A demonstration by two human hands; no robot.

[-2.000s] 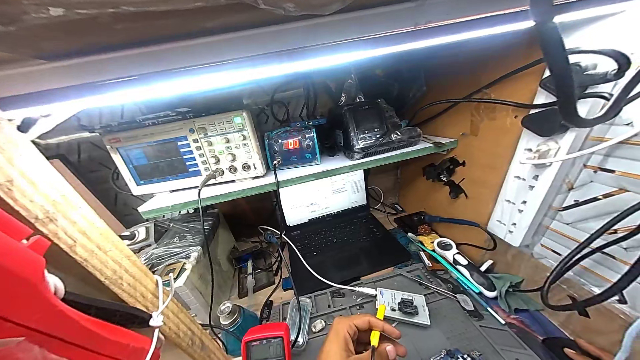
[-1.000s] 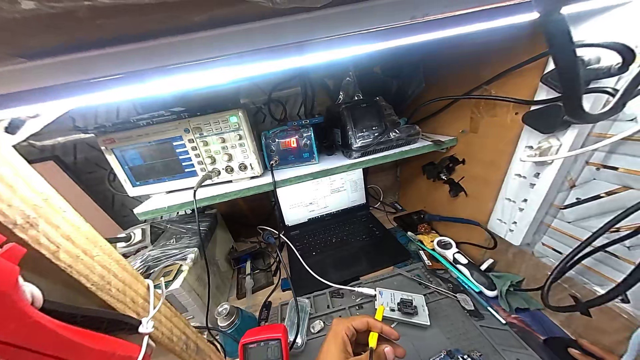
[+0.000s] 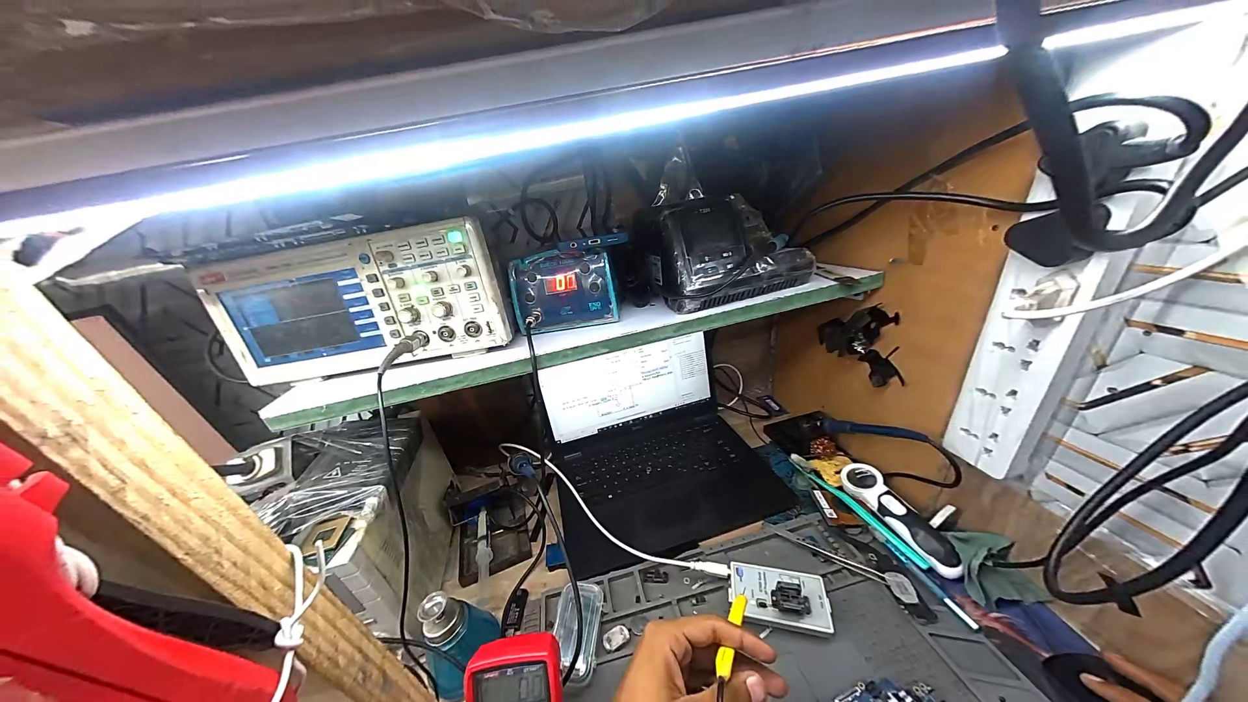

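Near the bottom centre, my left hand (image 3: 687,658) is closed around a thin yellow probe (image 3: 729,639) with a dark lead at its lower end. Just beyond the probe's tip lies a white chip programmer (image 3: 780,597) with a black socket and a white cable plugged into its left side. A red multimeter (image 3: 514,671) stands left of this hand. At the lower right edge, part of my right hand (image 3: 1131,682) shows beside a dark round object; its grip is hidden. A blue circuit board (image 3: 887,692) lies between the hands, cut by the frame edge.
An open laptop (image 3: 663,478) stands behind the grey work mat (image 3: 858,653). Above it, a shelf (image 3: 585,341) bears an oscilloscope (image 3: 356,297) and a blue-cased station (image 3: 565,288). A magnifier (image 3: 902,522) and tweezers lie right; a teal bottle (image 3: 458,634) stands left. Black cables hang at right.
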